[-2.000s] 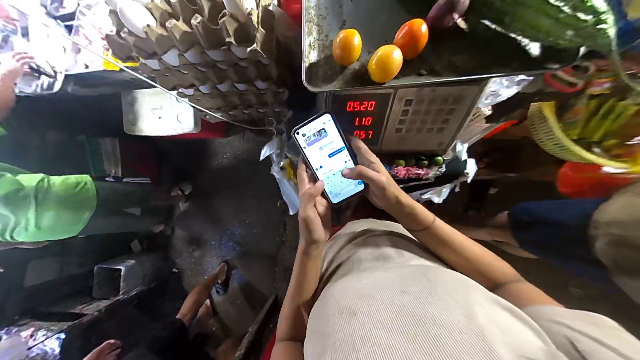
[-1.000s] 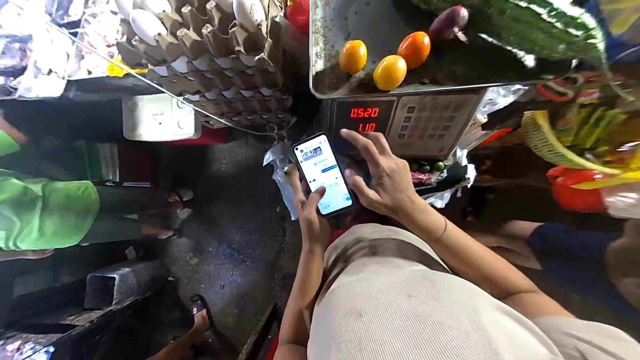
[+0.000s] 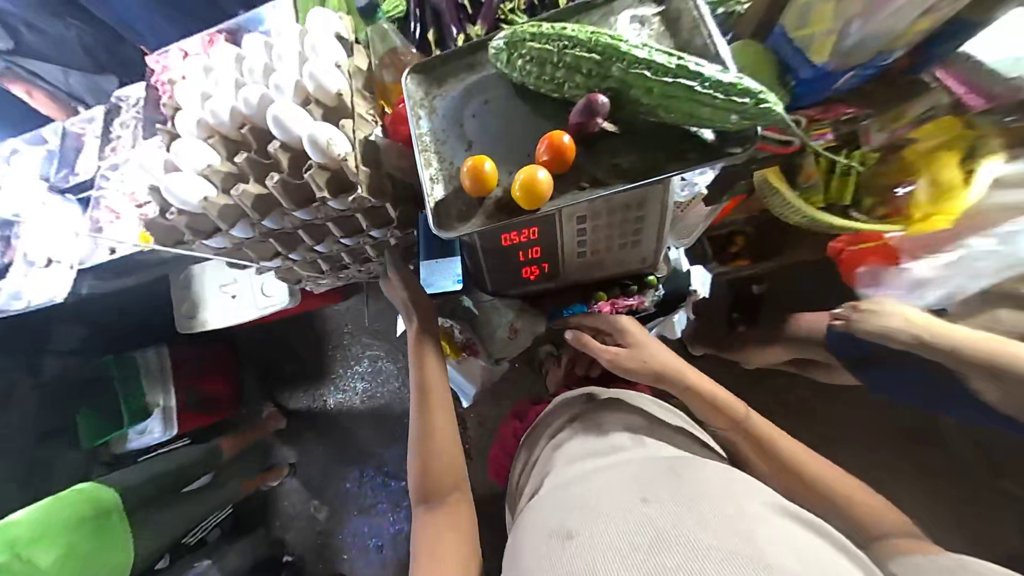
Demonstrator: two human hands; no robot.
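Observation:
My left hand reaches into the gap between the stacked egg trays and the digital scale. It is beside the lower left edge of the smartphone, whose screen is partly lit; its fingers are dark and partly hidden, so the grip is unclear. Below the scale, my right hand is empty, its fingers loosely bent and apart. On the scale's metal pan lie a bitter melon, a small red onion and three orange-yellow tomatoes. Red digits glow on the display.
Eggplants and a bottle are behind the pan. A white plastic lid or box juts out under the egg trays. At right, another person's hand is near a yellow basket. A person in green is at lower left.
The phone, earlier held in front of me, is now up between the egg trays and scale, with my left hand beside it. My right hand has come away from the phone. The view has shifted.

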